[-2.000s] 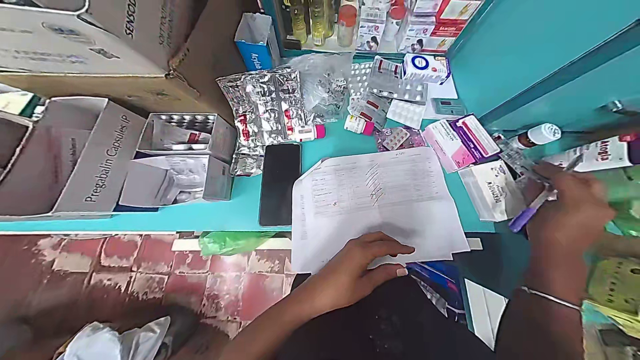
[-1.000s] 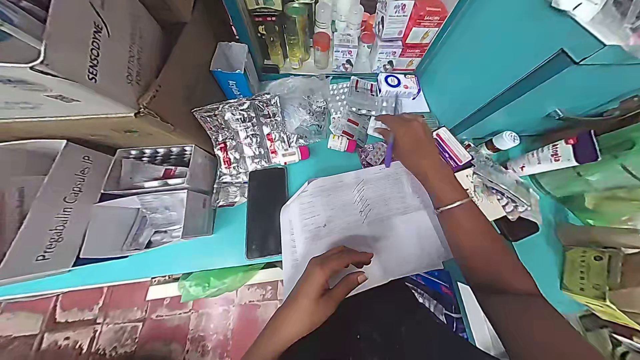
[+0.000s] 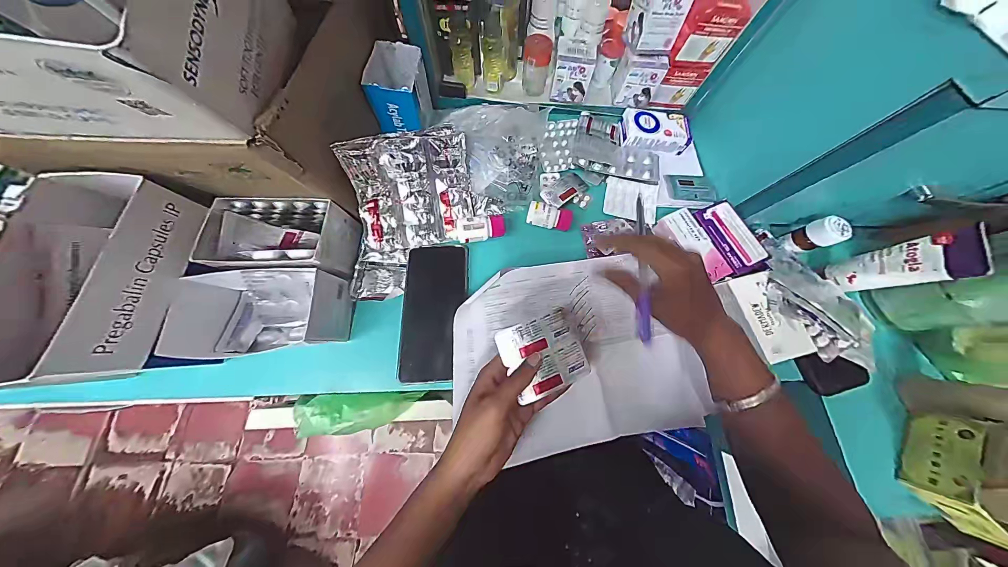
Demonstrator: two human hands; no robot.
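Note:
My left hand [image 3: 500, 402] grips a small blister pack [image 3: 543, 354], silver-white with red printed bands, above the lower left part of a written paper sheet [image 3: 630, 386]. Over the sheet's upper right, my right hand [image 3: 677, 283] holds a purple pen [image 3: 643, 303] between its fingers, a little blurred. A black smartphone [image 3: 433, 315] lies left of the sheet. Beyond the sheet are a small bottle with a pink cap [image 3: 549, 216], loose tablet strips [image 3: 618, 157] and a pink and purple medicine box [image 3: 713, 240].
Open cartons with strips [image 3: 268, 311] stand at left, below a large cardboard box [image 3: 197, 79]. Foil packs [image 3: 409, 185] lie behind the phone. At right are a white-capped bottle [image 3: 823, 232], a tube [image 3: 913, 264] and a bagged strip [image 3: 819, 307]. Bottles [image 3: 538, 59] fill a shelf behind.
My left hand, earlier resting on the sheet, now holds a blister pack. My right hand has come back from the tablet strips to above the sheet, still with the pen.

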